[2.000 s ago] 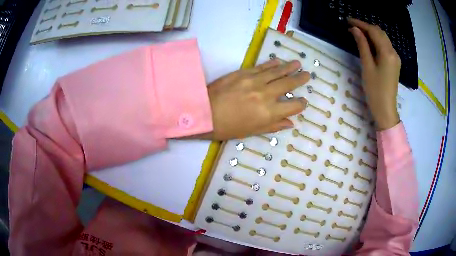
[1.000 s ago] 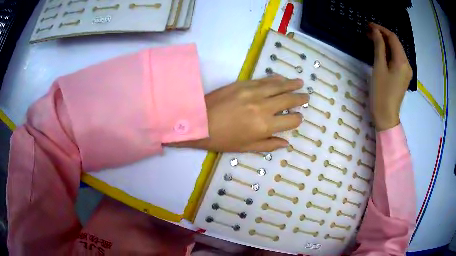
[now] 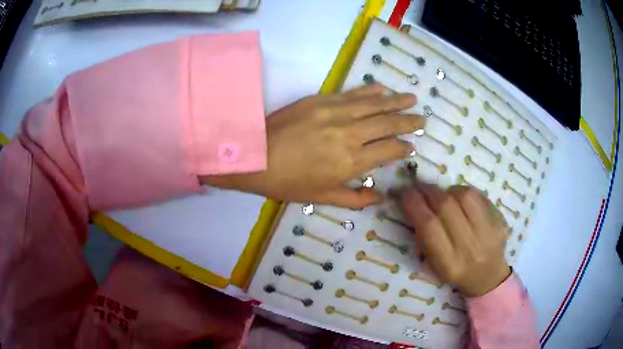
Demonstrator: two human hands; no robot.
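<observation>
An off-white loading board [image 3: 502, 146] with columns of tan dumbbell-shaped recesses [image 3: 347, 313] lies in front of me. Small round metal parts [image 3: 308, 209] fill recess ends in the leftmost column and several at the top of the second. My left hand [image 3: 341, 143] lies flat on the board's left side with fingers spread, covering some recesses. My right hand [image 3: 454, 235] is over the board's middle, fingers bent together and blurred, fingertips near the second column. Whether it holds a part cannot be told.
A black parts tray [image 3: 509, 51] lies beyond the board's far edge. Stacked boards [image 3: 130, 8] are at the upper left. Yellow tape [image 3: 256, 242] runs along the board's left edge. A red strip [image 3: 399, 12] lies near its far corner.
My right hand has moved from the black tray back to the middle of the board. My left hand stays on the board's left side. The view has shifted slightly.
</observation>
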